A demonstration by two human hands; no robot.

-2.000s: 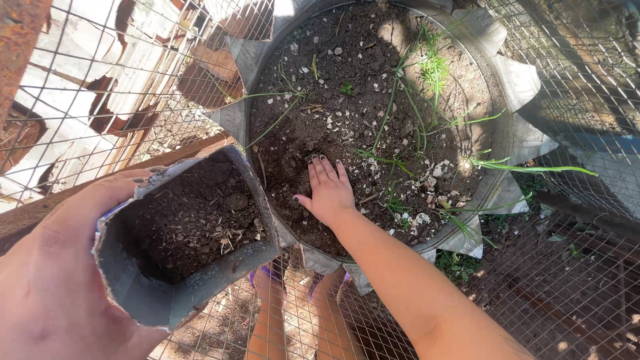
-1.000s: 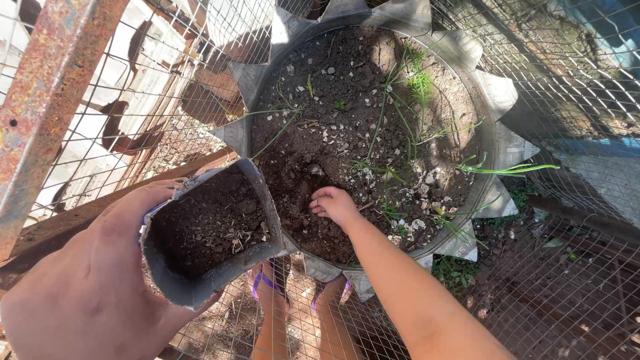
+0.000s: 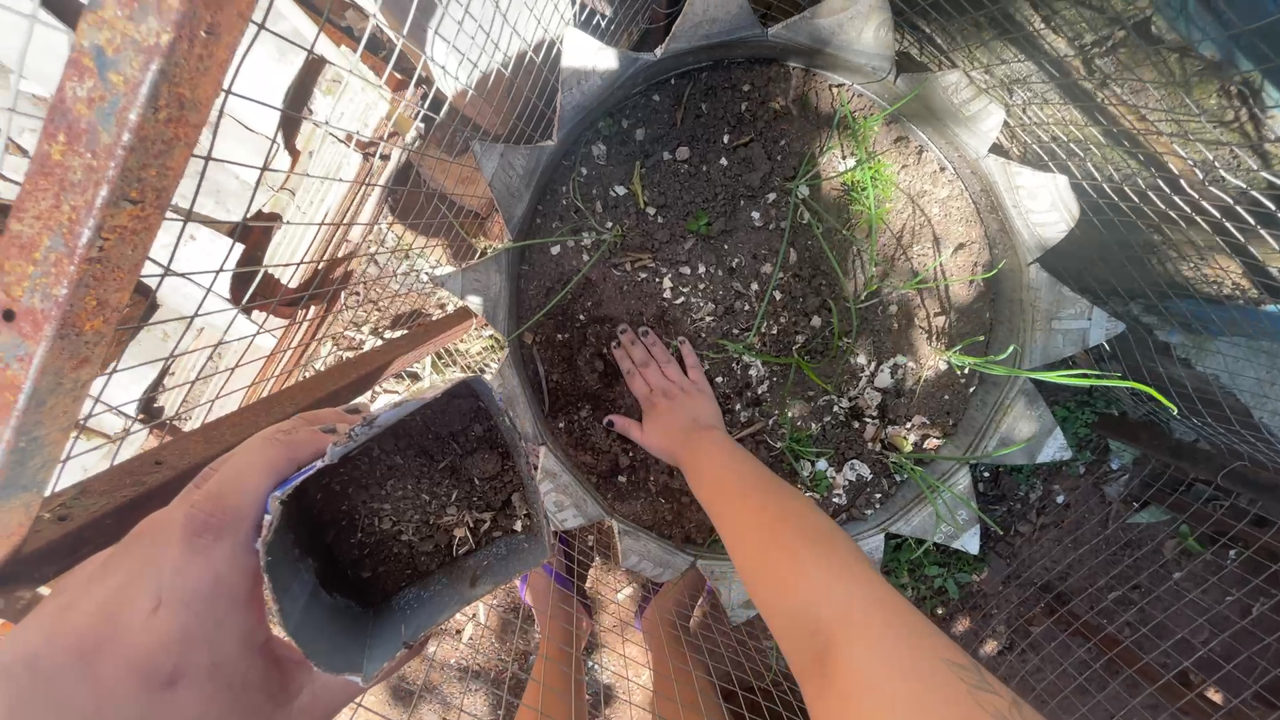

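Note:
My left hand (image 3: 170,570) holds a cut-open carton (image 3: 400,625) by its side, tilted, with dark soil and bits of dry straw (image 3: 430,490) inside. Right of it stands a round planter made from a cut tire (image 3: 1010,230), its rim cut into pointed flaps. My right hand (image 3: 665,400) lies palm down on the dark soil (image 3: 600,300) in its lower left part, fingers spread, nothing visible in it. Thin green onion-like leaves (image 3: 1060,375), a feathery green plant (image 3: 868,185) and crushed eggshell pieces (image 3: 870,400) are on the soil around it.
Wire mesh (image 3: 1150,540) surrounds the planter. A rusty metal post (image 3: 110,200) rises at the left, and a rusty bar (image 3: 260,430) runs from it toward the planter. Broken pale slabs (image 3: 220,270) lie behind the mesh. Feet in purple sandals (image 3: 555,590) show below the planter.
My right hand, curled on the soil one second ago, is now flat with its fingers spread. The carton remains in my left hand.

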